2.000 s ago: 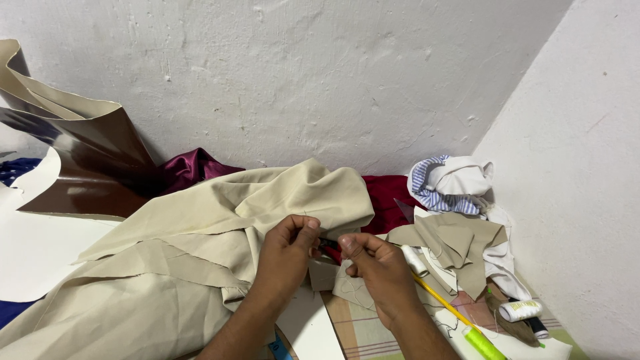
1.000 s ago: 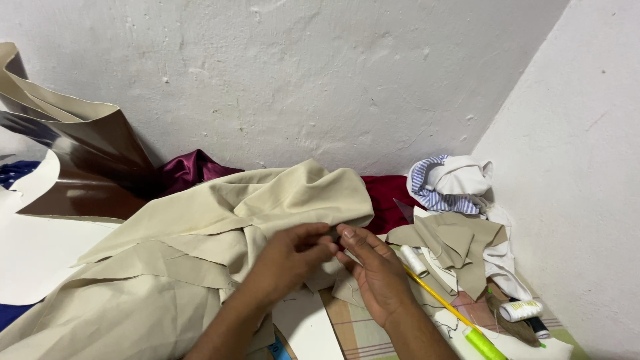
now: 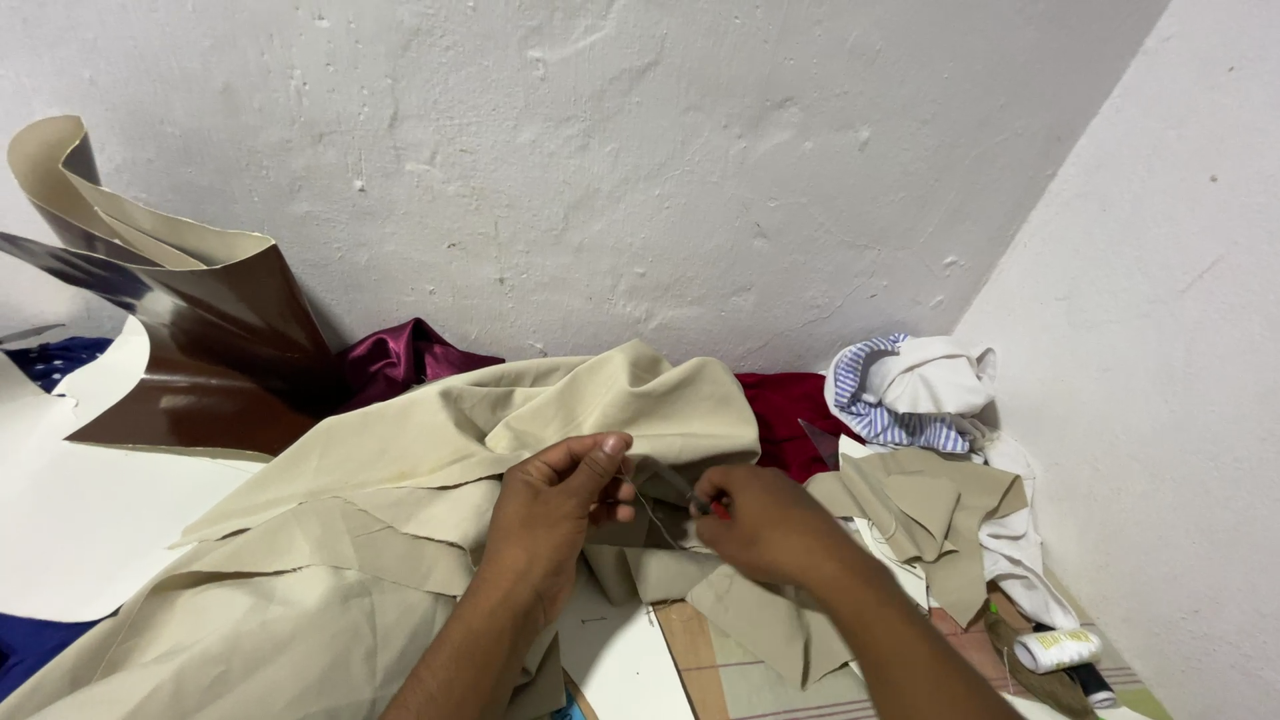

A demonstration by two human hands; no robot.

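Observation:
My left hand (image 3: 565, 500) pinches a thin thread (image 3: 652, 515) between thumb and forefinger, in front of a draped beige cloth (image 3: 640, 400). The thread hangs down to the right toward my other hand. My right hand (image 3: 765, 520) is closed around a small tool with a red part (image 3: 718, 509) and a dark tip; most of it is hidden, so its kind cannot be told. Beige fabric pieces (image 3: 780, 610) lie beneath both hands.
A brown glossy sheet (image 3: 230, 340) with a pale back stands curled at left by white card (image 3: 80, 510). Maroon satin (image 3: 400, 360) and red cloth (image 3: 790, 420) lie against the wall. At right are beige scraps (image 3: 930, 500), a striped white cloth (image 3: 910, 390) and a thread spool (image 3: 1058, 650).
My hands were close together and have moved apart, the right one to the right. The small red-parted tool now shows in my right hand, and the thread shows between the hands.

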